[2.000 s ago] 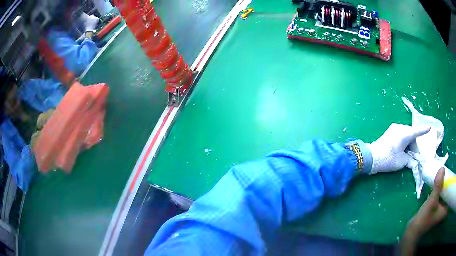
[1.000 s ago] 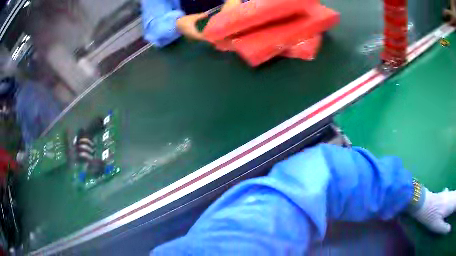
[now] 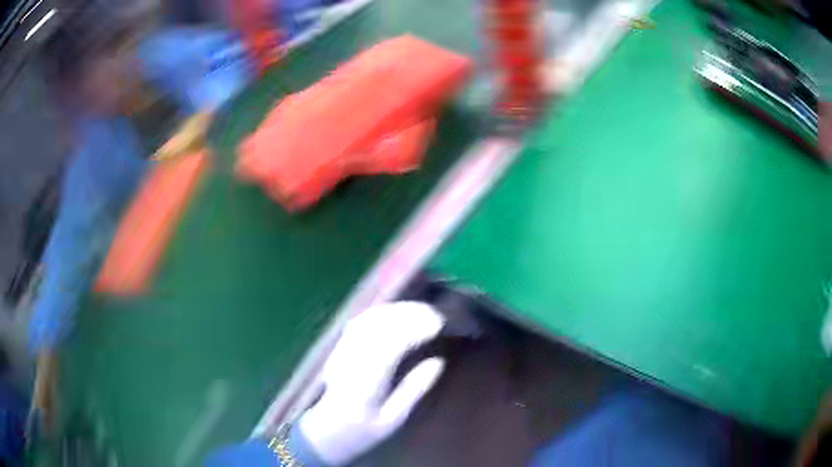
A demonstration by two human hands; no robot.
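Note:
My left hand (image 3: 369, 378), in a white glove, is blurred at the bottom centre, over the pale edge of the conveyor. Its thumb is apart from the fingers and nothing shows in it. A blurred brownish patch at the bottom right corner looks like part of my right hand (image 3: 816, 445); it is cut off, and what it holds cannot be seen. A blurred circuit board (image 3: 762, 77) lies on the green bench (image 3: 629, 228) at the top right. A whitish thing is cut off at the right edge.
Red-orange foam pads (image 3: 351, 123) lie stacked on the dark green conveyor (image 3: 246, 365). A person in blue sleeves (image 3: 96, 210) is across it at the left, with a hand at another orange pad (image 3: 153, 223). A red-wrapped post (image 3: 511, 59) stands at the conveyor's edge.
The view has swung left, then partly back. My left hand has left the white cloth and moved to the conveyor's edge. The white cylinder is out of view. The foam pads are farther along the conveyor.

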